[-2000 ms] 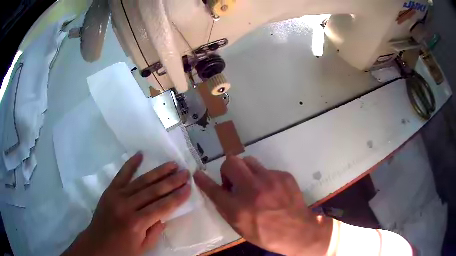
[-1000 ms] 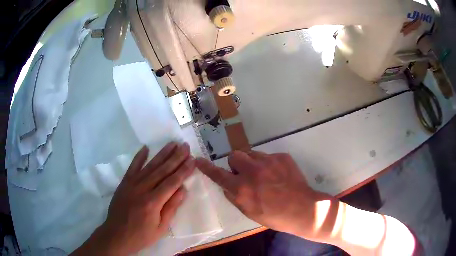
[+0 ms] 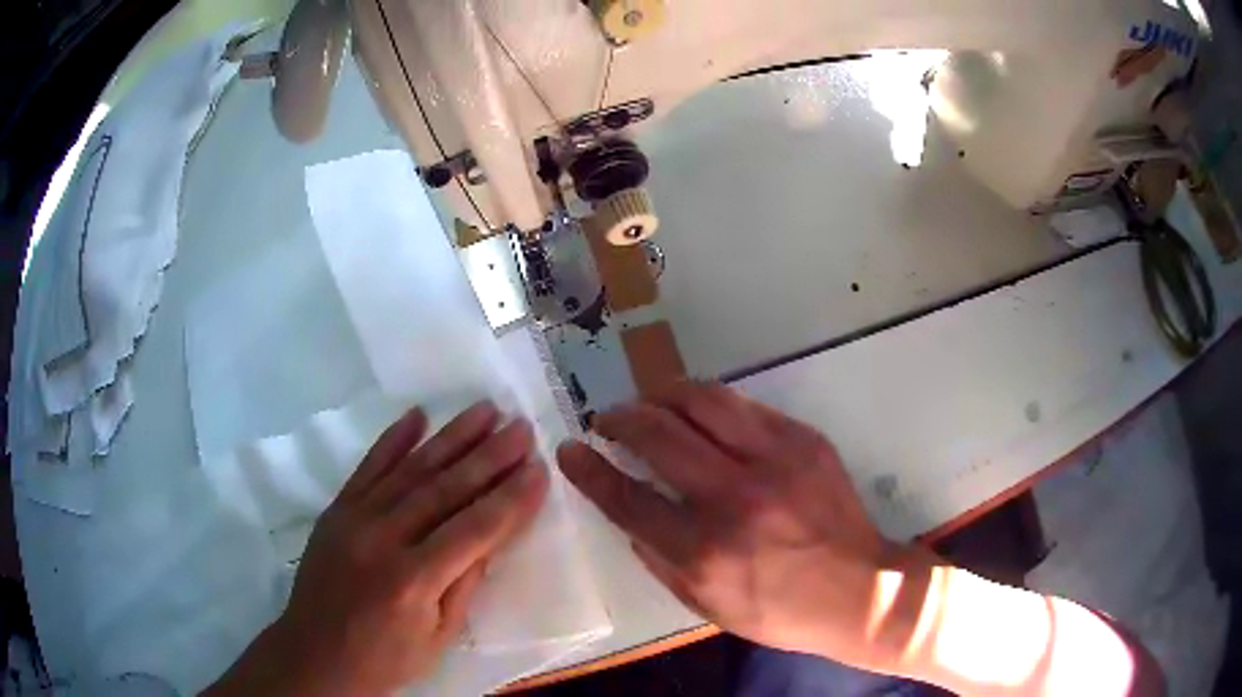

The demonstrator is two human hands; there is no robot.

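A white fabric panel (image 3: 259, 368) lies on the table left of the needle area, with a narrow white strip (image 3: 375, 259) on top. The strip's edge runs beside the presser foot (image 3: 538, 266) of the cream sewing machine (image 3: 817, 34). My left hand (image 3: 422, 531) lies flat on the cloth, fingers extended, pressing it. My right hand (image 3: 736, 504) is bent just right of the cloth edge, its index fingertip at the edge and its other fingers near the tan guide piece (image 3: 651, 357). The cloth under my left palm is hidden.
Stacked white pieces (image 3: 130, 259) with jagged edges and dark outlines lie at the far left. Scissors (image 3: 1175, 286) rest by the machine base at right. White cloth (image 3: 1131, 531) hangs below the table's wooden edge (image 3: 953, 534). Tension knobs are on the machine face.
My right hand's fingers have moved slightly, now more bent near the guide piece. My left hand stays flat on the cloth. The view has shifted a little.
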